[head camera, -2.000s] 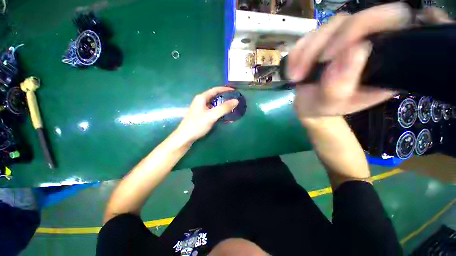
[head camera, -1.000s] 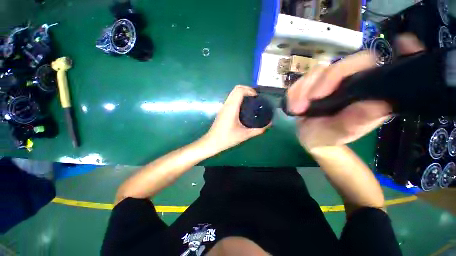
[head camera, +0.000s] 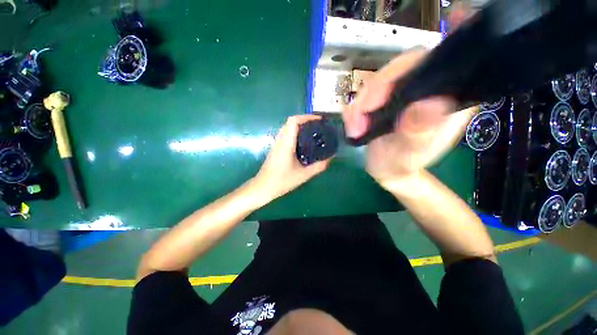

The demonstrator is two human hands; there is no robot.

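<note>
My left hand (head camera: 288,157) holds a black cylindrical housing (head camera: 317,141) at the bench's front, its round end with small holes facing up. My right hand (head camera: 409,124), partly blurred, grips the thick black electric screwdriver (head camera: 452,65). Its narrow end points down and left, just right of the housing and apart from it. No screw can be made out at the tip. The white and blue screw feeder (head camera: 366,39) stands behind; my right hand and the driver hide part of its front and the brass-coloured block.
A yellow-headed hammer (head camera: 60,131) lies left beside a heap of wired subassemblies (head camera: 19,137). A wired round part (head camera: 129,59) and a small ring (head camera: 244,70) lie further back. Rows of ringed housings (head camera: 558,171) stand at right. Part of a person (head camera: 26,275) shows at lower left.
The housing in my left hand has turned from its side view to show its round end. The screwdriver has moved from beside the feeder's outlet down and left, close to the housing.
</note>
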